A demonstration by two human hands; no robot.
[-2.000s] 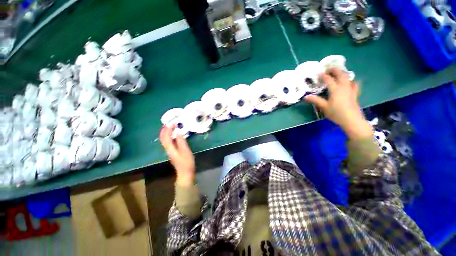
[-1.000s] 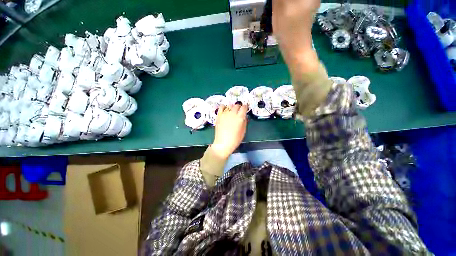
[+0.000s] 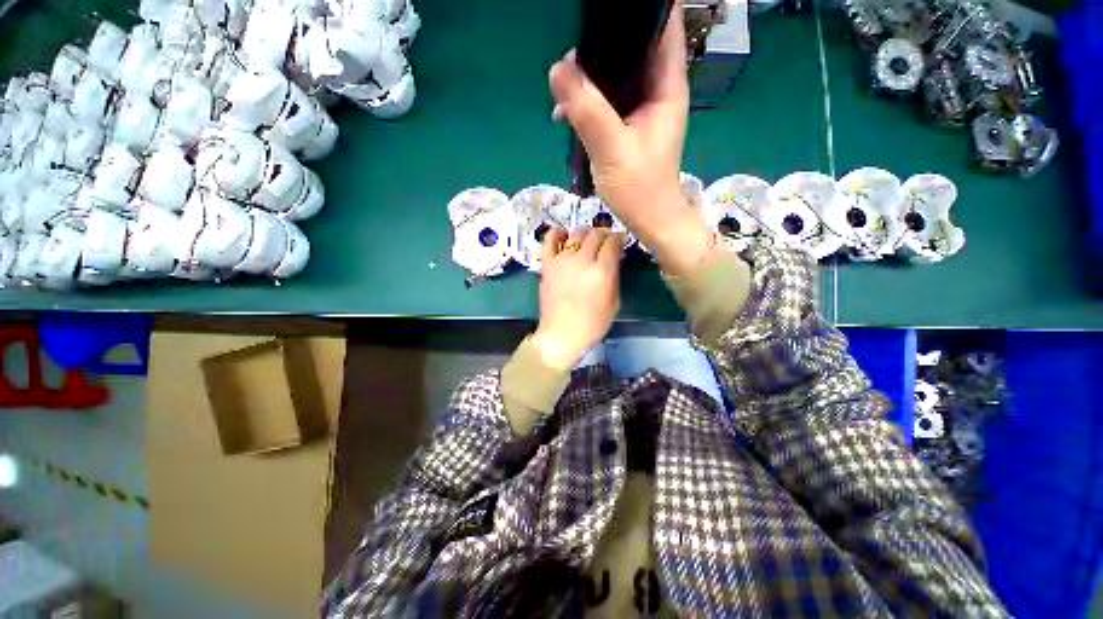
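Note:
A row of several white motor housings (image 3: pixel 859 215) with dark centre holes lies along the front of the green bench. My right hand (image 3: pixel 641 151) grips the black electric screwdriver (image 3: pixel 614 55), which stands upright over the left part of the row. Its lower tip is at a housing (image 3: pixel 595 215) just above my left fingers. My left hand (image 3: pixel 581 281) rests its fingertips on the housings near that tip. My right hand and wrist hide part of the row. Whether the bit touches a screw cannot be seen.
Assembled motor units (image 3: pixel 145 181) are stacked at left. The silver screw feeder (image 3: pixel 722 55) stands behind my right hand. Loose stators (image 3: pixel 950 73) are heaped at the back right, near a blue crate (image 3: pixel 1083 73). Below the bench are a cardboard box (image 3: pixel 257 399) and a blue bin (image 3: pixel 1046 460).
My hands have left the ends of the row. My right hand reached back toward the feeder, then came forward gripping the screwdriver. My left hand moved onto the housings. The view has shifted.

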